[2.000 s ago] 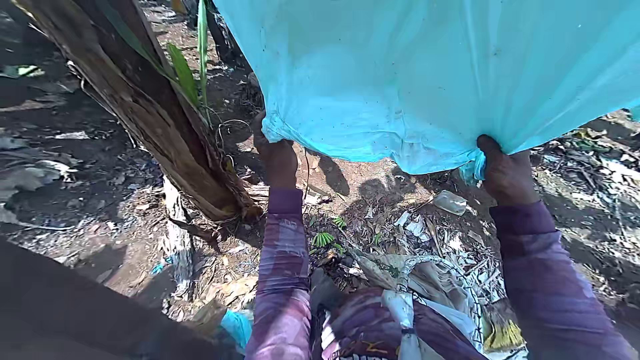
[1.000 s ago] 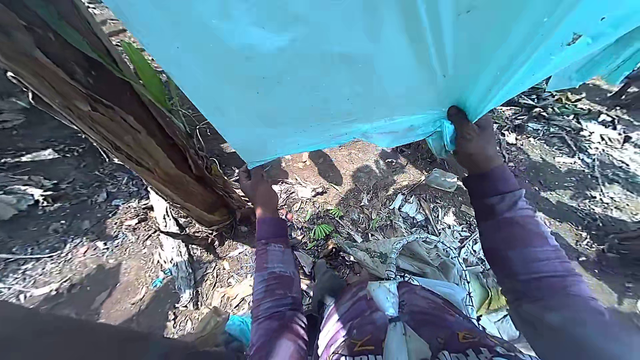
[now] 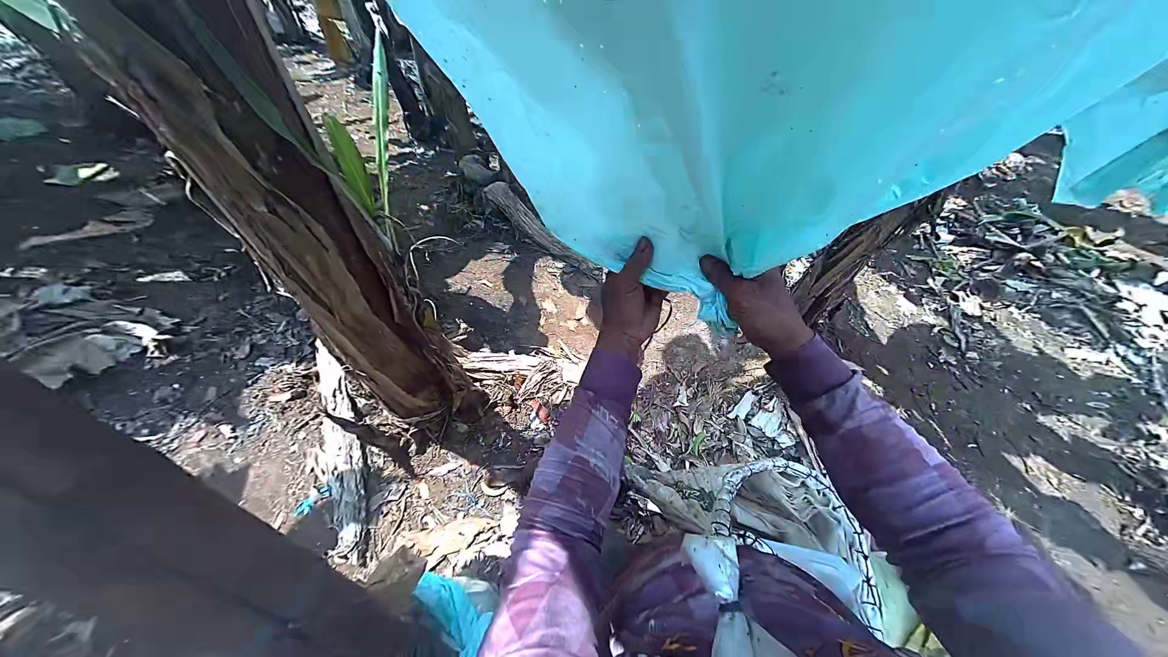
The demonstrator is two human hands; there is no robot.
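Note:
A large light-blue plastic sheet or bag [image 3: 657, 128] hangs across the upper middle and right. Its lower edge comes down to a gathered, bunched point between my hands. My left hand [image 3: 631, 301] pinches this edge on the left, thumb on top. Close beside it, my right hand [image 3: 756, 303] grips the bunched plastic, with a short crumpled end poking out below the thumb. The two hands are a small gap apart. What is inside or behind the plastic is hidden.
A leaning banana-type trunk [image 3: 301, 237] stands at the left. Near my waist are a bag with a wrapped wire hoop [image 3: 785, 467] and crumpled blue plastic [image 3: 453, 611]. A blurred dark shape fills the lower left. Another blue sheet [image 3: 1118, 146] hangs at the right. Dry leaves litter the ground.
My hands were wide apart along the plastic's lower edge; they have come close together. The edge between them, stretched out before, is now gathered to a bunch.

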